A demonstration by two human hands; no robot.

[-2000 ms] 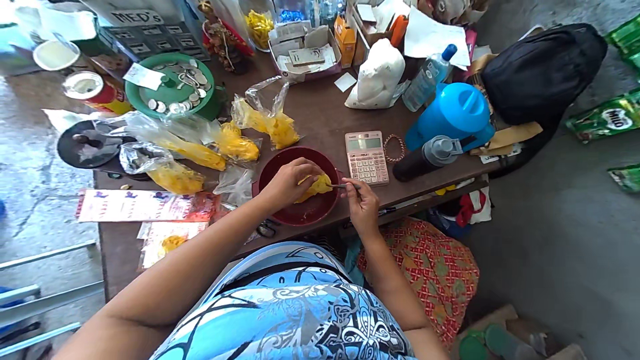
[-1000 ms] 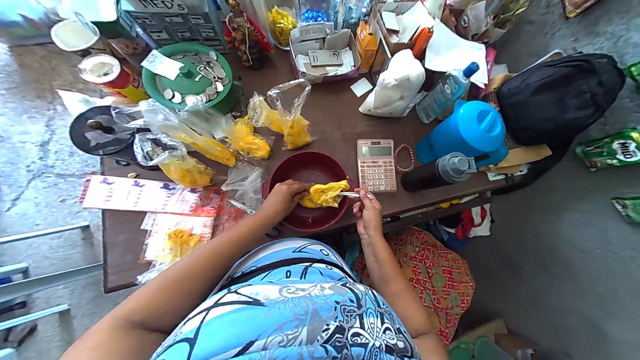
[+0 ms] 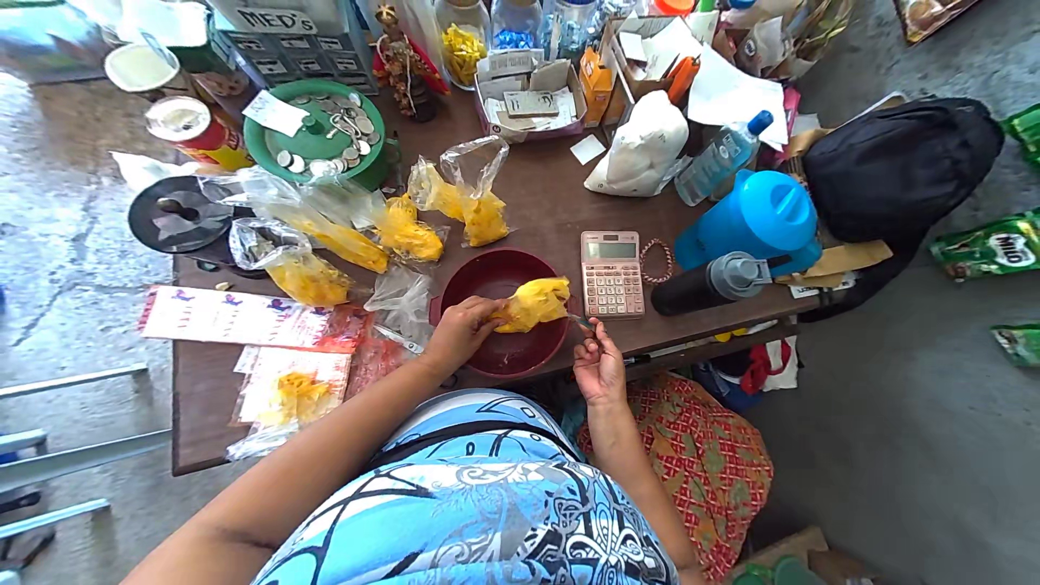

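Observation:
My left hand pinches one end of a yellow piece of fruit flesh, perhaps mango, above a dark red plastic bowl. Beside the bowl's right rim, my right hand grips a thin tool by its end; it looks like a small knife, its blade hard to make out near the yellow piece. Clear plastic bags with yellow pieces lie left of and behind the bowl. An empty-looking clear bag touches the bowl's left side. A pink calculator lies to the right.
Around the bowl stand a green coin container, a black lidded pot, a blue pitcher and a black tumbler. Printed plastic packs lie at the left. Behind are a paper-filled box, a white bag and a clear bottle.
The yellow piece, low in the bowl two seconds ago, is now held up above it. My right hand has opened out somewhat, palm more upward, and sits slightly apart from the piece.

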